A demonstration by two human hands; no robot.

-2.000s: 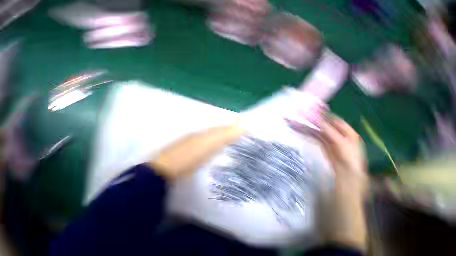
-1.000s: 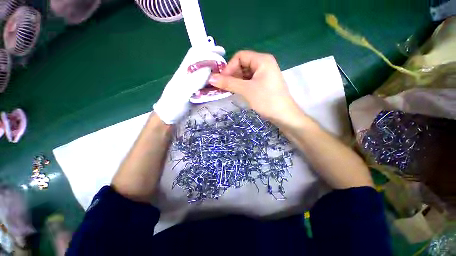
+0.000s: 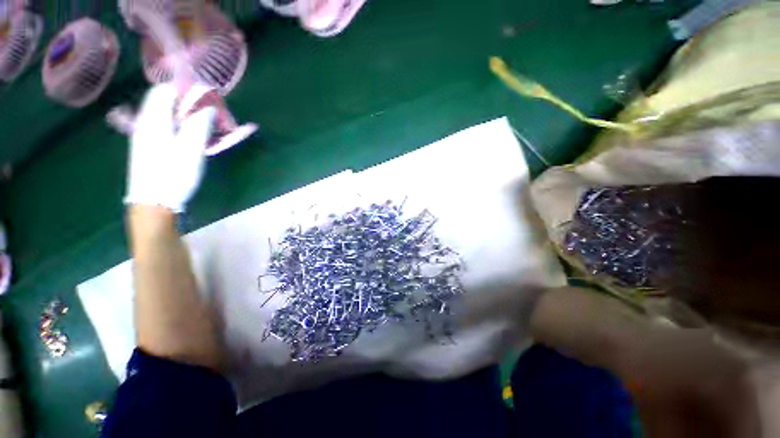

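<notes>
My left hand point(image 3: 169, 152), in a white glove, is at the upper left, closed around the clip base point(image 3: 219, 122) of a pink fan. The fan's round slatted head point(image 3: 201, 53) is just beyond the hand, and the glove hides part of the base. A tangled heap of thin silvery-blue springs point(image 3: 363, 278) lies on a white sheet point(image 3: 466, 184) in front of me. My right sleeve point(image 3: 571, 395) is at the lower right, with a blurred brownish arm-like shape beside it. My right hand cannot be made out.
An open sack point(image 3: 727, 94) at the right holds more springs point(image 3: 629, 235); its yellow tie point(image 3: 547, 94) trails over the green table point(image 3: 410, 77). Other pink fan heads point(image 3: 79, 62) stand at the upper left. A small pile of coppery parts point(image 3: 54, 328) is at the far left.
My left hand has moved left and away with the fan. My right hand has let go of the clip base and withdrawn right. The spring heap is uncovered.
</notes>
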